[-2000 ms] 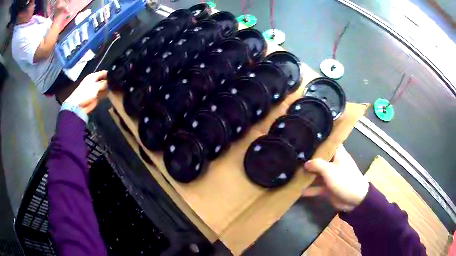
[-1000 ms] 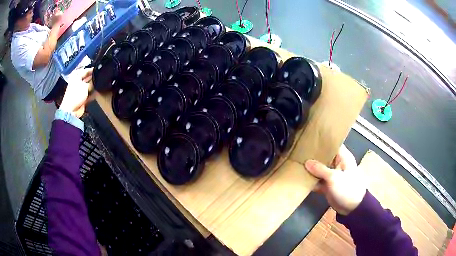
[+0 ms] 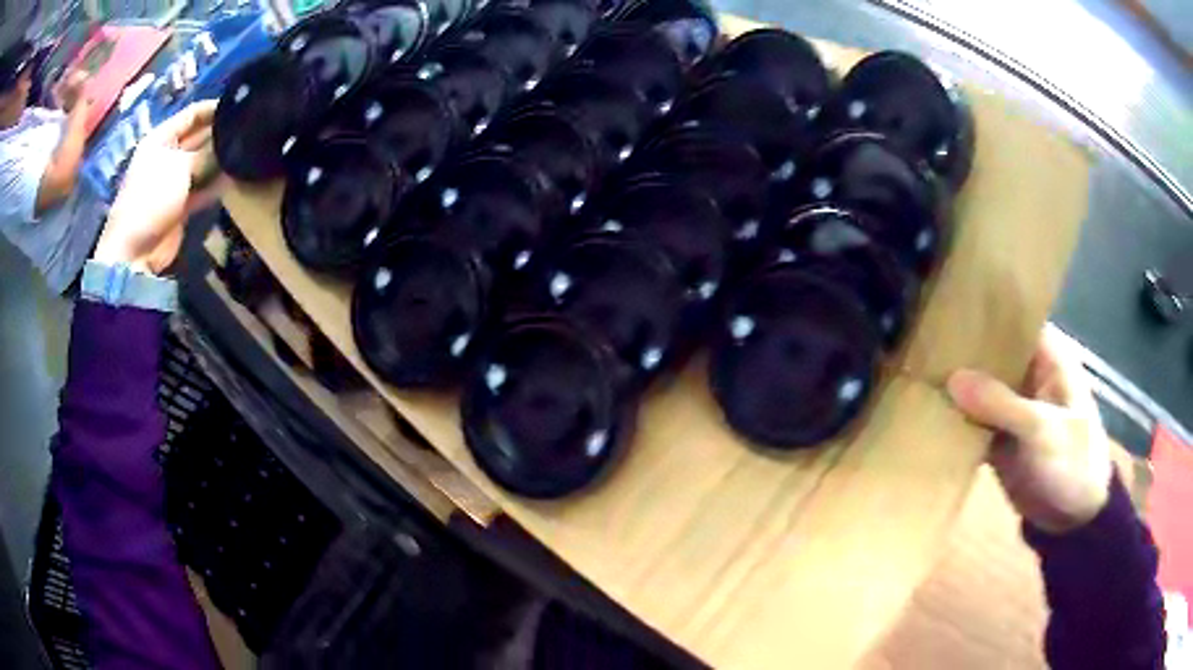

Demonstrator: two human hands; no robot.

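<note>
A tan cardboard sheet (image 3: 733,563) carries overlapping rows of round glossy black housings (image 3: 539,408). My left hand (image 3: 160,196) grips the sheet's far left corner. My right hand (image 3: 1047,439) grips its right edge, thumb on top and fingers mostly hidden beneath. The sheet is lifted above the bench and fills most of the view. One row of housings at the right stands a little apart from the others.
The conveyor belt (image 3: 1136,236) lies beyond the sheet, with a small black unit (image 3: 1162,296) on it. A black slatted crate (image 3: 229,511) is at the lower left. A person (image 3: 46,170) and a blue tray are at the upper left. A red sheet (image 3: 1171,491) is at the right edge.
The sheet of housings now appears larger and closer, hiding more of the belt. The green discs with wires have left view. Both hands have kept their hold, and the right hand appears farther right.
</note>
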